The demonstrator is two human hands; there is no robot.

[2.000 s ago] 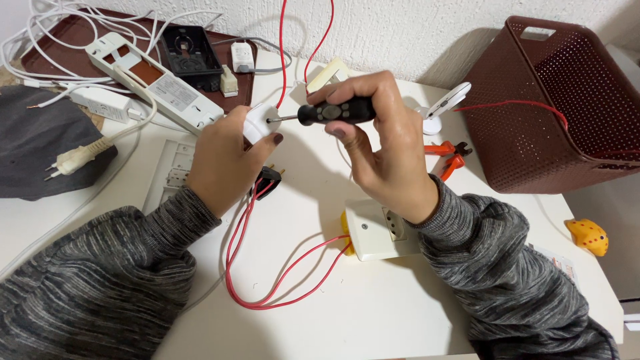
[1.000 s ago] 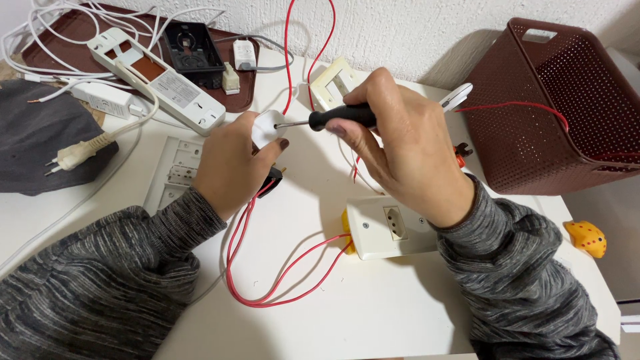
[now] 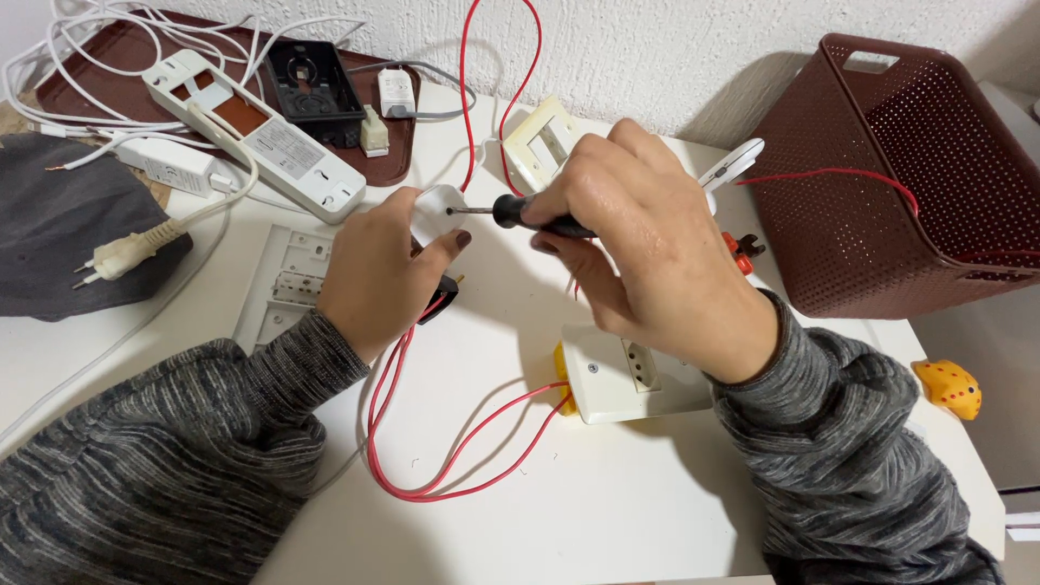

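My left hand (image 3: 390, 272) grips a small white plastic electrical fitting (image 3: 437, 213) between thumb and fingers. A screwdriver (image 3: 520, 213) with a black handle is in my right hand (image 3: 650, 236), its tip at a dark hole in the fitting's face. Red wire (image 3: 467, 106) rises behind the fitting and loops near the wall. Below my left hand, a black plug (image 3: 441, 301) joins red wires (image 3: 414, 494) that run to a white socket plate (image 3: 601, 390) on a yellow box. The plate lies below my right hand.
Back left, a brown tray (image 3: 402, 162) holds white cables, a black box (image 3: 313, 81) and a long white housing (image 3: 260, 138). A cream switch plate (image 3: 528, 154) lies by the wall. Red-handled pliers (image 3: 743, 250), a brown perforated basket (image 3: 821, 203) and a yellow toy (image 3: 949, 388) are at right.
The screwdriver and my right hand have shifted slightly; the hand now covers more of the pliers than two seconds ago. The cream switch plate shows more fully. My left hand still holds the fitting.
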